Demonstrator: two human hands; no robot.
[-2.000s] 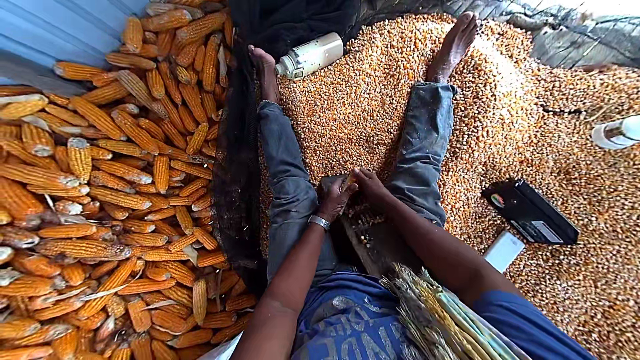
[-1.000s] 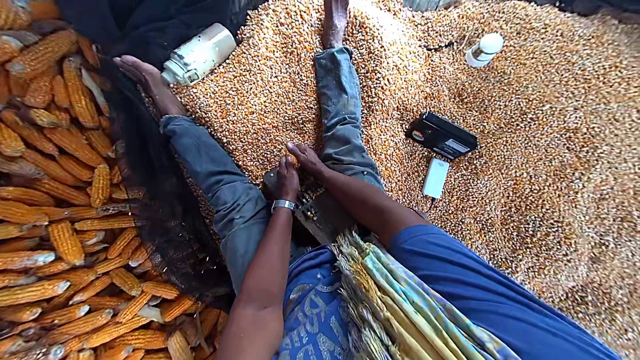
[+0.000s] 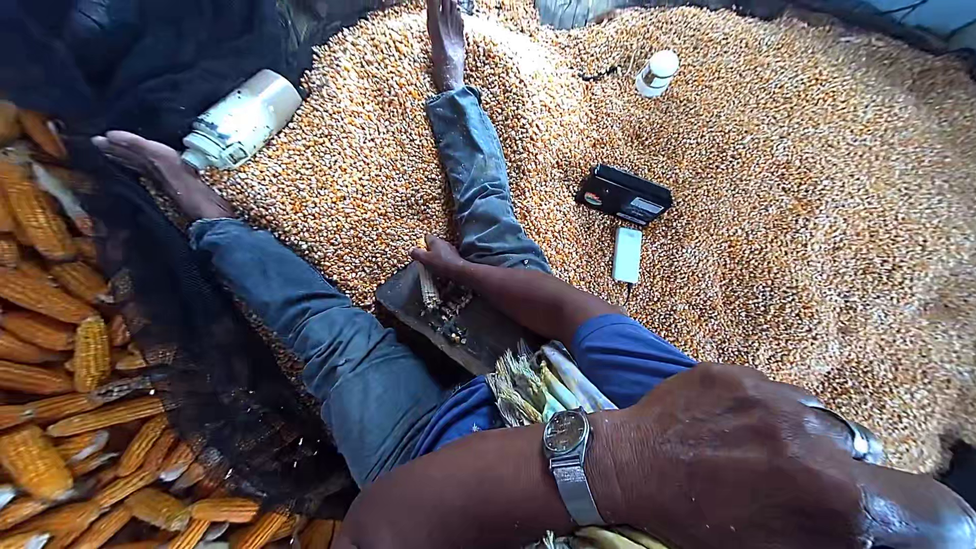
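My left hand (image 3: 732, 457), with a metal watch (image 3: 568, 450) on its wrist, reaches across my body, large at the lower right. A shiny metal piece (image 3: 854, 435) is at its fingers; what the palm holds is hidden. My right hand (image 3: 442, 258) is between my legs at the far end of a dark wooden block (image 3: 488, 332), its fingers closed at the upper end of a pale, mostly bare maize cob (image 3: 428, 288). Loose dark and pale kernels (image 3: 451, 324) lie on the block. Dry husks (image 3: 545, 385) rest on my lap.
Shelled maize kernels (image 3: 762, 229) spread around my legs. A black radio-like box (image 3: 624, 196), a white device (image 3: 627, 255) and a white-capped container (image 3: 657, 73) lie on them. A larger bottle (image 3: 244, 118) is by my left foot. Unshelled cobs (image 3: 46, 290) lie beyond dark netting (image 3: 198, 366).
My left hand has left the block, where both hands were together, and moved across my body to the lower right. My right hand has stayed at the block. The view has shifted.
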